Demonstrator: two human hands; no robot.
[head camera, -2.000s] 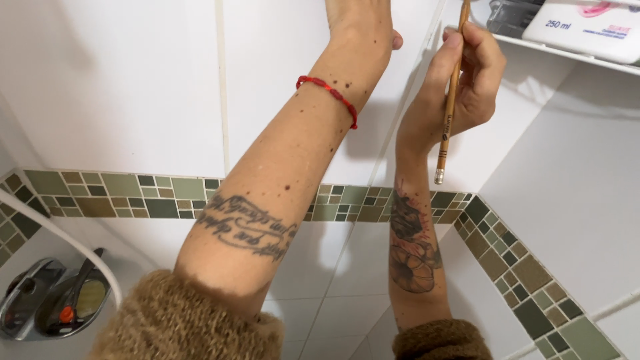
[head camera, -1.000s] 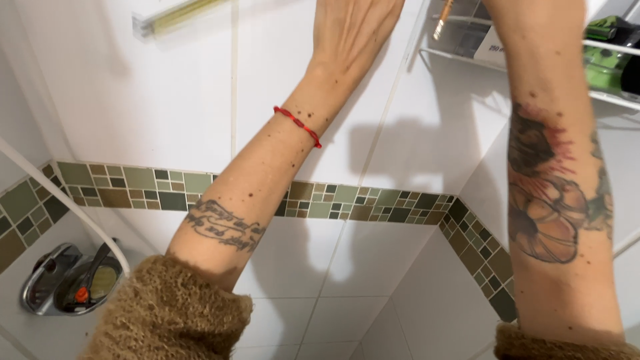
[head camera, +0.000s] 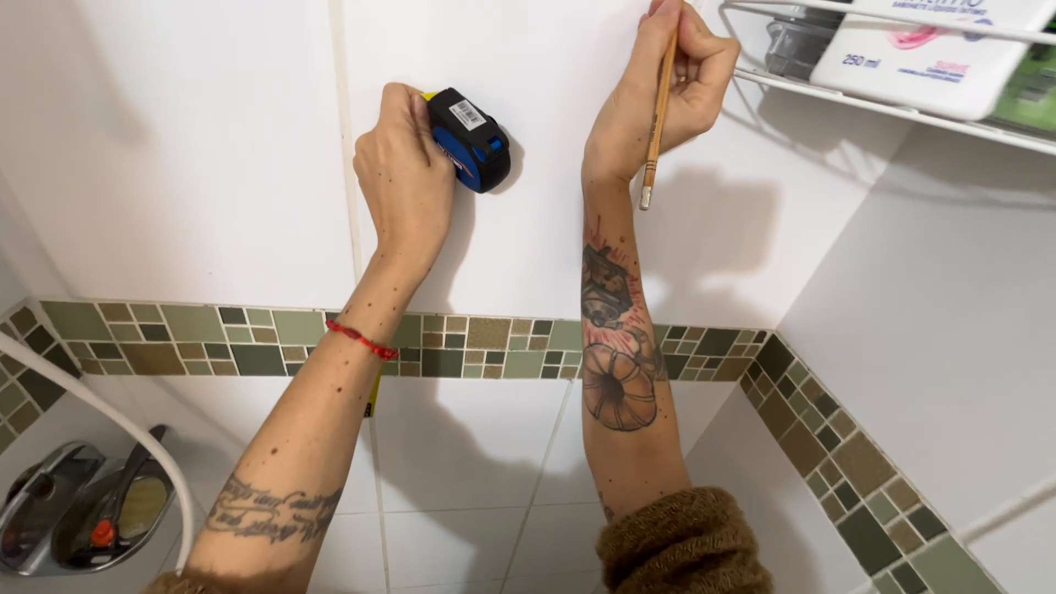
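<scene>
My left hand (head camera: 407, 169) grips a black and blue tape measure (head camera: 470, 140) against the white wall tiles. A short piece of its yellow blade (head camera: 373, 396) shows beside my left forearm, lower down over the tiles; the stretch between is hidden behind my hand and wrist. My right hand (head camera: 656, 91), up and to the right, holds a wooden pencil (head camera: 660, 115) between thumb and fingers. The pencil's eraser end points down, and its tip is hidden at the top edge of the view.
A white wire shelf (head camera: 891, 97) with a white bottle (head camera: 916, 62) and other containers hangs at the upper right. A metal soap dish (head camera: 115, 528) and a white hose (head camera: 124, 421) are at the lower left. A mosaic tile band (head camera: 487, 334) crosses the wall.
My left hand has come lower, and the tape measure now shows in it. My right hand with the pencil has moved back left from the shelf since one second ago.
</scene>
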